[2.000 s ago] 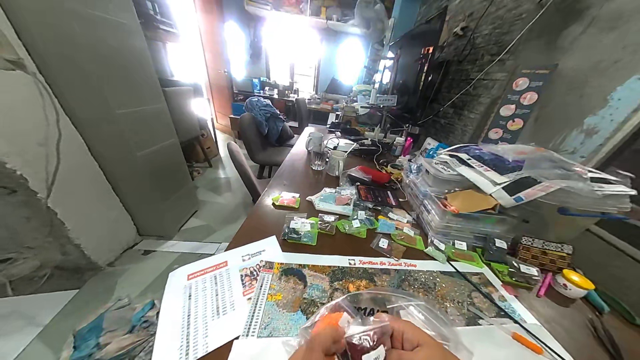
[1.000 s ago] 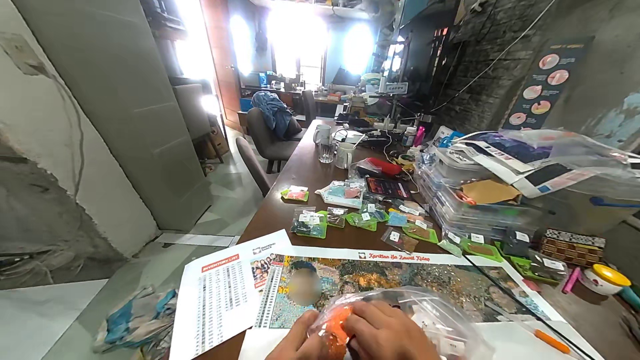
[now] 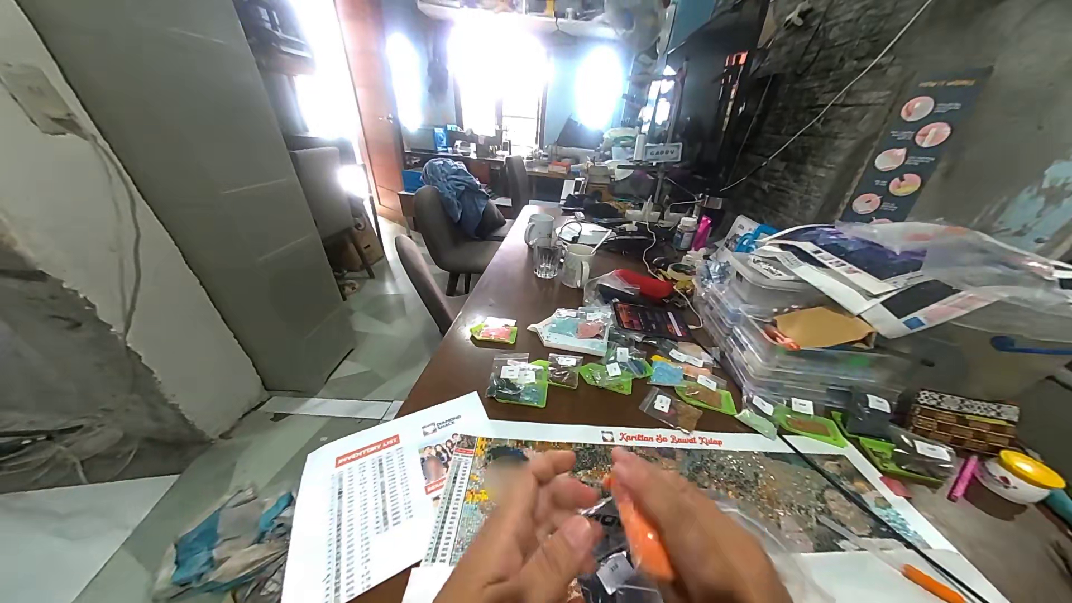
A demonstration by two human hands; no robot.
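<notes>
My left hand [image 3: 536,536] is over the printed diamond painting canvas [image 3: 779,490], fingers apart and holding nothing visible. To its right, my right hand [image 3: 699,536] holds a small orange object [image 3: 641,536], whose kind is unclear, against its palm side. Below both hands lies a clear plastic bag [image 3: 766,544] with dark contents and a white label [image 3: 615,572], partly hidden by the hands. A printed paper list [image 3: 368,502] lies left of the canvas.
Green trays [image 3: 607,378] with small labelled packets stand behind the canvas. Stacked clear plastic cases [image 3: 787,364] are at right, beside a woven box [image 3: 963,419] and a yellow-lidded tub [image 3: 1017,477]. An orange pen-like tool [image 3: 931,584] lies front right. Mugs [image 3: 578,265] stand farther back.
My hands were close together around the orange object and plastic bag. They are now apart, with the left hand's fingers spread and the orange object by the right hand.
</notes>
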